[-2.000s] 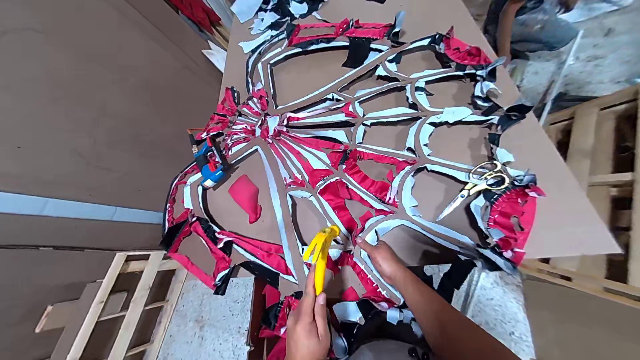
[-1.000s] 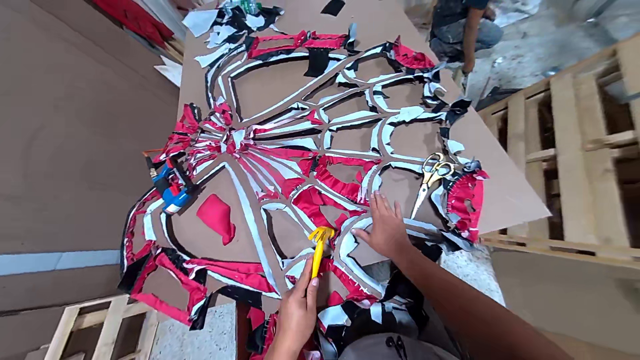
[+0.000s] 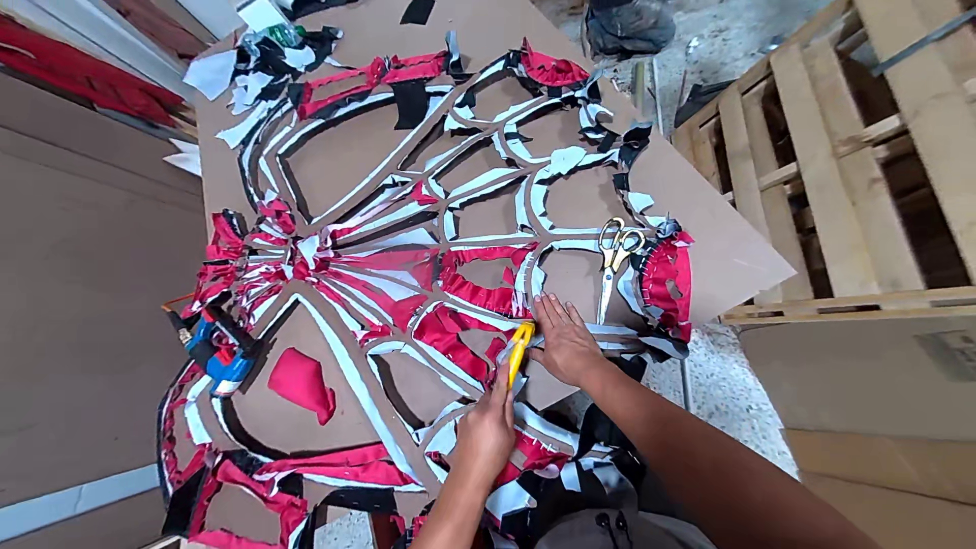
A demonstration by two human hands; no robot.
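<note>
My left hand (image 3: pixel 488 427) grips a yellow tool (image 3: pixel 521 352), whose exact kind I cannot tell, its head over a strip of the web-shaped cutout frame (image 3: pixel 335 358). My right hand (image 3: pixel 566 343) lies with fingers spread on the frame, just right of the tool's head, and holds nothing. Red, white and black fabric is wrapped along the frame's strips. Gold-handled scissors (image 3: pixel 612 267) lie above my right hand, blades toward me. A loose red fabric piece (image 3: pixel 301 383) rests inside a left opening. The blue and black power tool (image 3: pixel 221 354) sits at the frame's left side.
Beneath the frame is a brown cardboard sheet (image 3: pixel 724 252). Fabric scraps (image 3: pixel 267 72) are heaped at the top left. Wooden pallets (image 3: pixel 808 152) stand at the right, and a cardboard panel (image 3: pixel 84 290) at the left. Part of a person's clothing (image 3: pixel 629 29) shows at the top.
The yellow tool and my left hand have moved up along the frame toward the scissors' side. My right hand now lies close beside the tool's head.
</note>
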